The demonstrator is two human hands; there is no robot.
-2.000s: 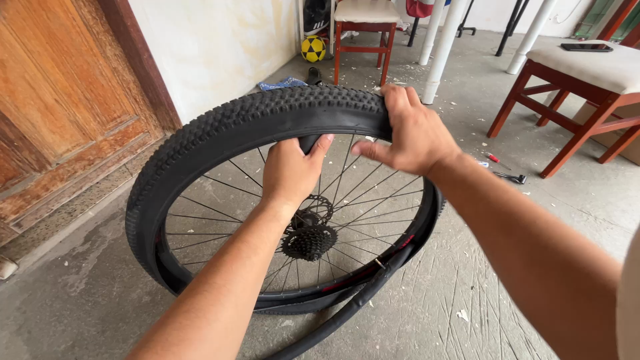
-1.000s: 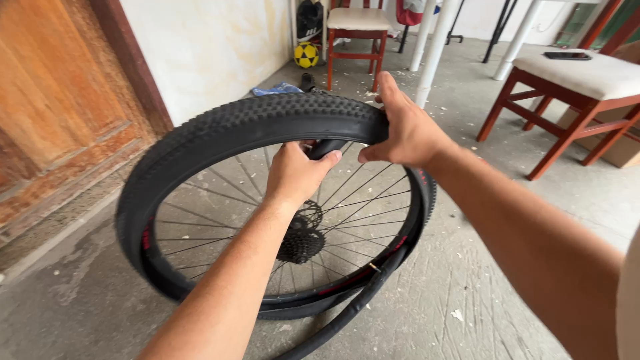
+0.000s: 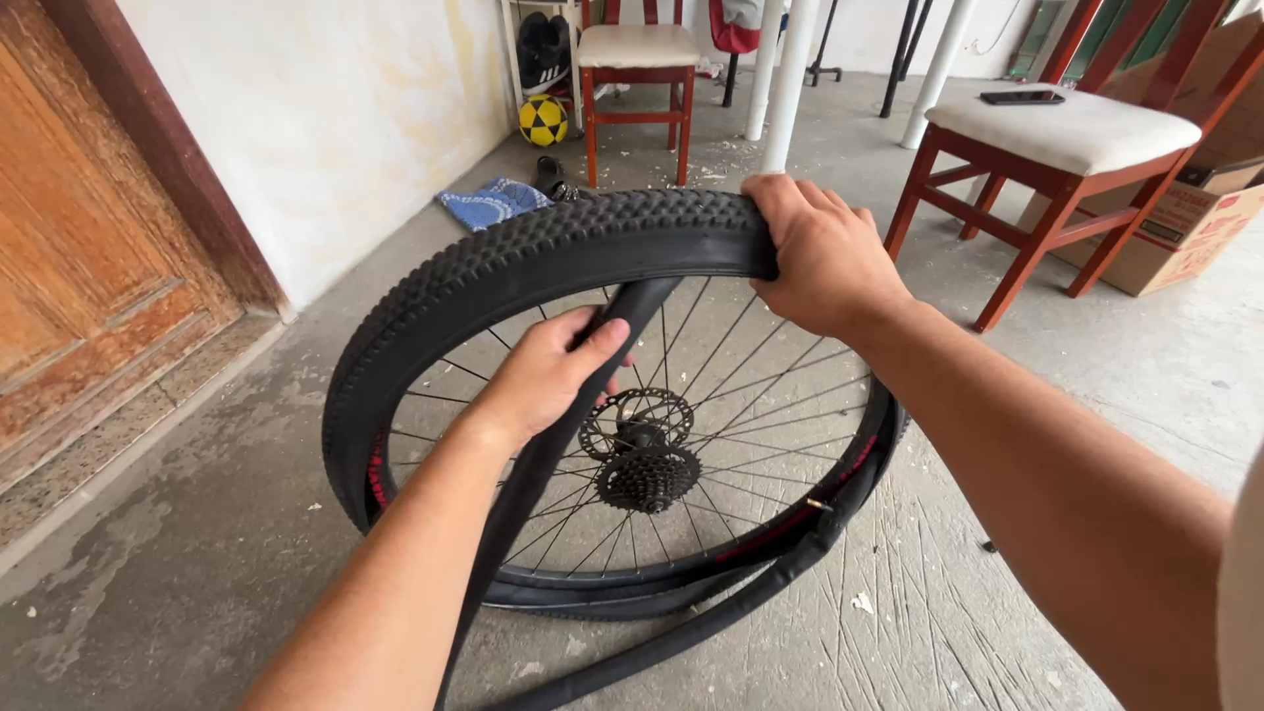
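Observation:
A bicycle wheel with a knobby black tire [image 3: 553, 232] leans on the floor, its cassette [image 3: 648, 479] and disc brake rotor [image 3: 667, 405] facing me. My left hand [image 3: 563, 360] is closed around a black inner tube [image 3: 528, 474], which runs from under the tire's top down toward me. The tube's lower stretch lies along the wheel's lower right. Near there a brass-coloured valve stem [image 3: 818, 505] shows at the rim. My right hand [image 3: 820, 247] grips the tire at its upper right, fingers over the tread. The tire's bead is off the rim at the bottom.
A wooden door [image 3: 99, 227] and wall stand at the left. Beyond the wheel are a blue cloth [image 3: 492, 202], a yellow and black ball [image 3: 543, 120] and a chair [image 3: 638, 49]. At the right, another chair [image 3: 1066, 128] holds a phone [image 3: 1022, 98], beside a cardboard box [image 3: 1175, 227].
My left hand has drawn a length of inner tube out from the tire's top, down toward me. My right hand, raised off the tread with fingers spread a second ago, now grips the tire.

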